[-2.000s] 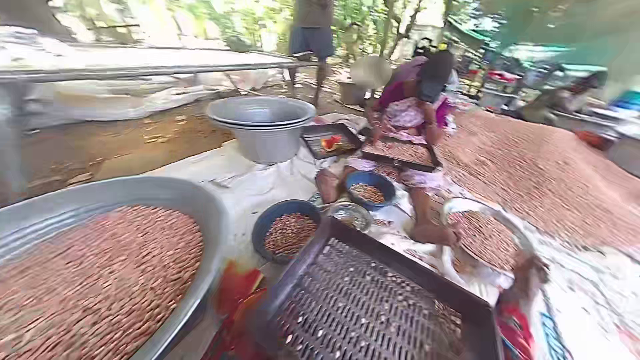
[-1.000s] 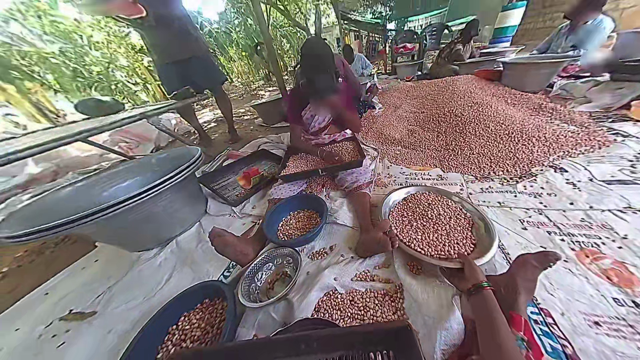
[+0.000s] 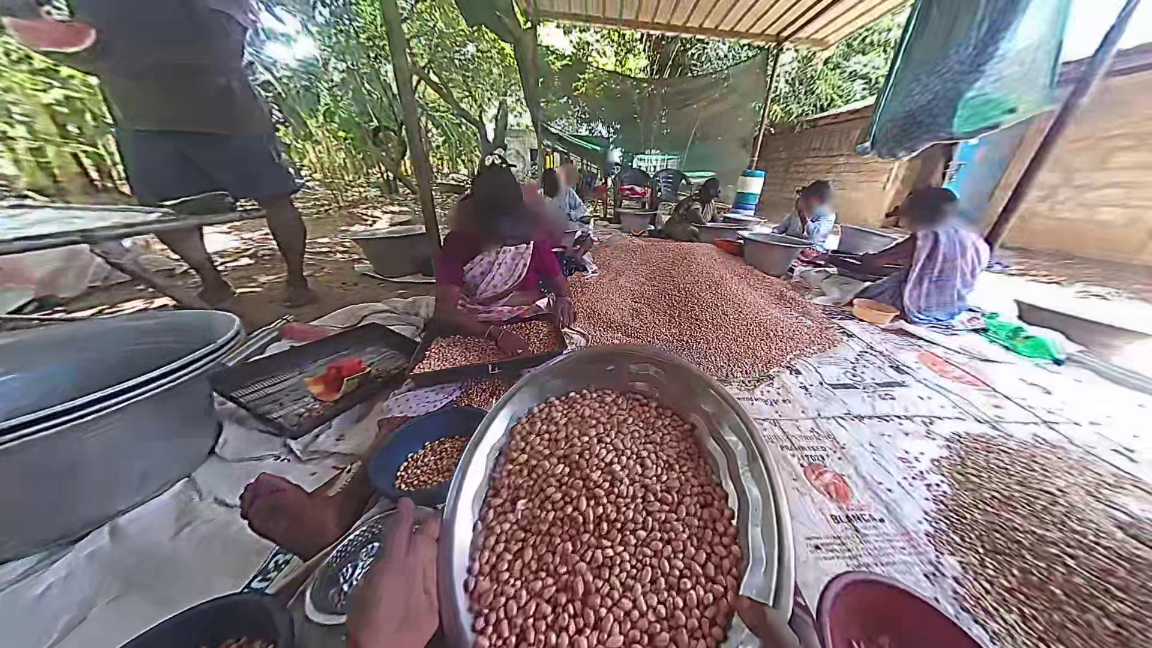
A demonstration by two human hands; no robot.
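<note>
A round steel basin (image 3: 781,504) full of shelled peanuts (image 3: 603,522) is raised close in front of me. My right hand (image 3: 760,621) grips its lower right rim, mostly hidden at the bottom edge. My left hand (image 3: 396,580) is by the basin's left side, fingers pointing up; whether it touches the rim cannot be told. Just behind that hand lies a small perforated metal bowl (image 3: 346,571). Beyond it a blue bowl (image 3: 396,454) holds some peanuts. A dark bowl (image 3: 216,621) is at the lower left, and a maroon bowl (image 3: 886,612) at the lower right.
A seated co-worker (image 3: 499,261) handles peanuts in a tray (image 3: 486,367). Another tray (image 3: 297,382) holds watermelon pieces. Stacked metal tubs (image 3: 108,450) stand left, near a standing person (image 3: 193,117). A large peanut heap (image 3: 693,306) and several seated people are behind; loose kernels (image 3: 1044,531) lie right.
The peanut basin, on the sheet at the right one second ago, is now raised close before me. My left hand has come into view. The dark sieve tray in front has left view, and the view has shifted.
</note>
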